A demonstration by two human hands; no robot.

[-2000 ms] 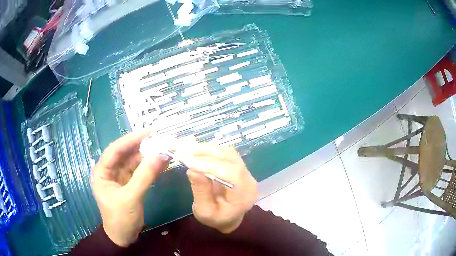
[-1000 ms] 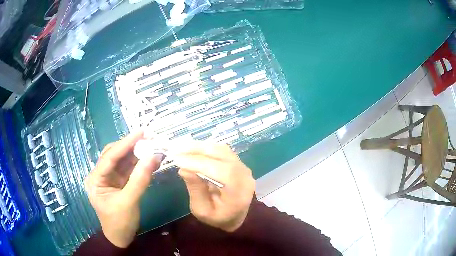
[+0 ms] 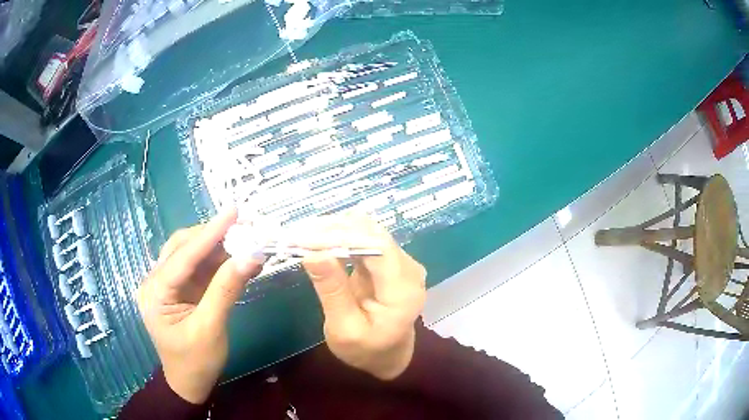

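Note:
My left hand [image 3: 190, 299] pinches a small white end piece [image 3: 244, 239] between thumb and fingertips. My right hand [image 3: 367, 299] holds a slim stem [image 3: 353, 253] between thumb and fingers, nearly level, its inner end at the end piece. Glare hides whether the two are joined. Both hands are over the near edge of the clear tray of stems [image 3: 481, 168], which is crowded with white sticks. The clear grooved tray [image 3: 123, 271] on the left holds a column of white-ended units [image 3: 78, 283].
A clear bin [image 3: 176, 86] with loose white pieces stands at the back left. A thin rod [image 3: 145, 162] and a flat black rectangle [image 3: 70, 152] lie near the grooved tray. A blue tray [image 3: 37, 328] is far left. A wooden chair [image 3: 714, 238] and red stool [image 3: 727, 123] stand right.
The stem in my right hand has turned from sloping down to the right to nearly level. My right fingers have shifted up around it. My left hand still pinches the end piece.

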